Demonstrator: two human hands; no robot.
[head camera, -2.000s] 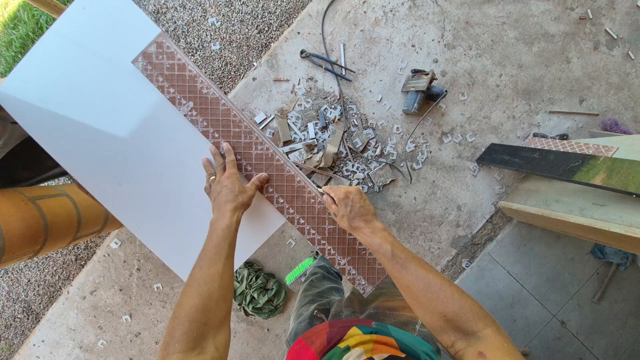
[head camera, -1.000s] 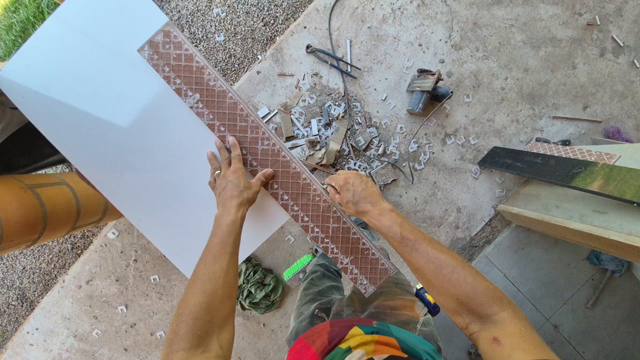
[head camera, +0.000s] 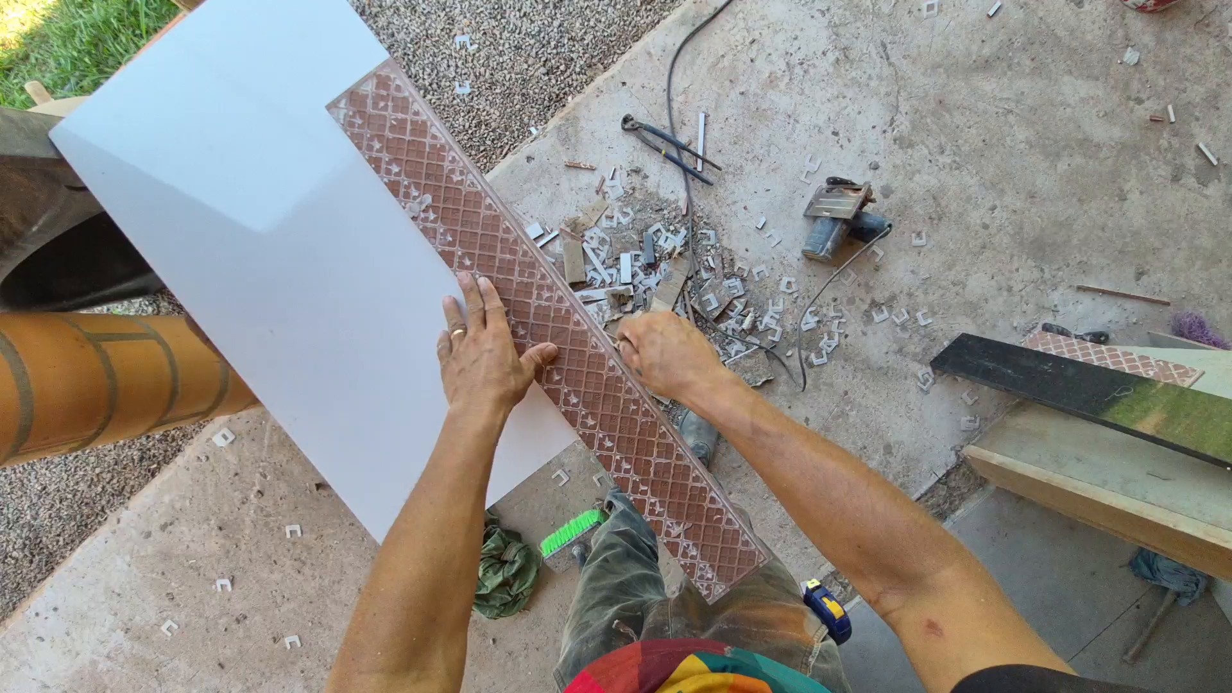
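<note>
A long tile strip (head camera: 539, 327), its brown gridded back facing up, lies slantwise along the right part of a large white tile (head camera: 318, 289). My left hand (head camera: 488, 348) rests with fingers spread on the white tile and the strip's left side, a ring on one finger. At the strip's right edge, about halfway down, my right hand (head camera: 669, 354) is closed around something small; what it holds is mostly hidden by the fingers. The lower end of the strip reaches over my thighs.
Tile offcuts and clips (head camera: 626, 269) lie heaped on the concrete beyond the strip. Pincers (head camera: 671, 149) and a corded power tool (head camera: 839, 219) lie farther off. A green-bristled brush (head camera: 572, 532) is near my legs, a tape measure (head camera: 828, 611) at my hip. Stacked boards (head camera: 1097, 500) stand right, a brick column (head camera: 106, 385) left.
Both hands keep nearly the same places on the strip, the right one still closed at its edge. Nothing has plainly been taken up or let go.
</note>
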